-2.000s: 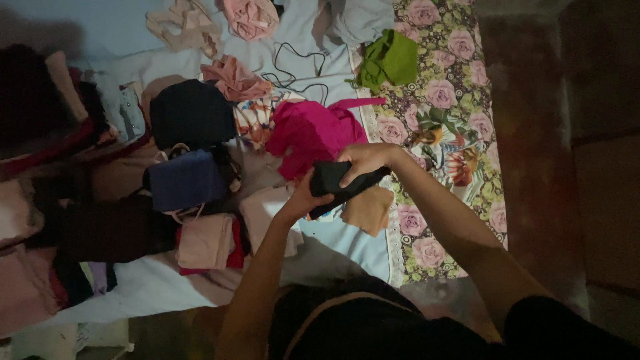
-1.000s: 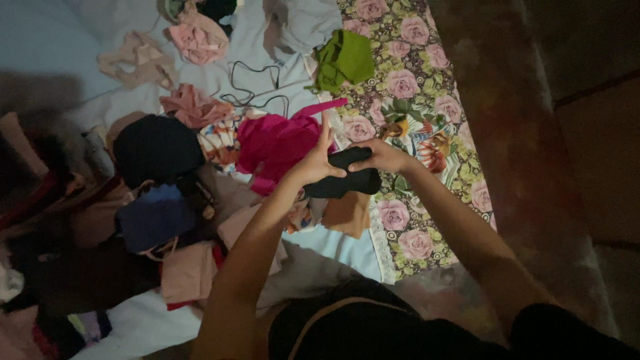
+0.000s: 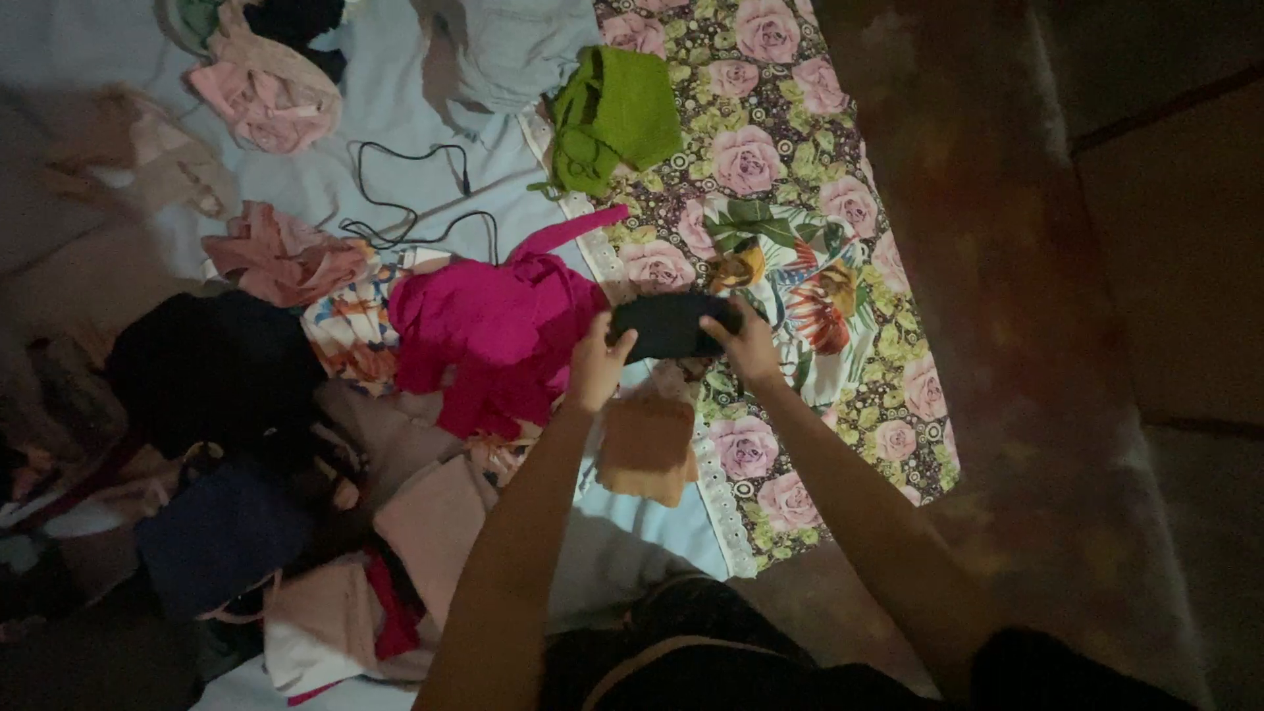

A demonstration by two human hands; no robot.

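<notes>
A compact folded black cloth (image 3: pixel 671 327) is held level between my two hands. My left hand (image 3: pixel 598 363) grips its left end, thumb on top, and my right hand (image 3: pixel 748 346) grips its right end the same way. Just left of the cloth lies a crumpled magenta garment (image 3: pixel 494 331). Under and right of my right hand is a white garment with a leaf and bird-like print (image 3: pixel 820 306). A folded tan-orange cloth (image 3: pixel 647 449) lies below my hands, partly over the lace edge of the light blue sheet (image 3: pixel 681 518).
Floral rose-print fabric (image 3: pixel 750 158) borders the sheet, with a green garment (image 3: pixel 622 118) across its edge. A thin black cord (image 3: pixel 415 222) lies above the magenta garment. Dark blue (image 3: pixel 222 538), black (image 3: pixel 212 365) and beige folded clothes (image 3: pixel 321 612) are piled at left. Dark floor (image 3: pixel 997 395) is at right.
My hands have moved apart to the two ends of the black cloth, which now appears as one flatter, level bundle. One second ago it showed two rounded parts, with my hands closer together.
</notes>
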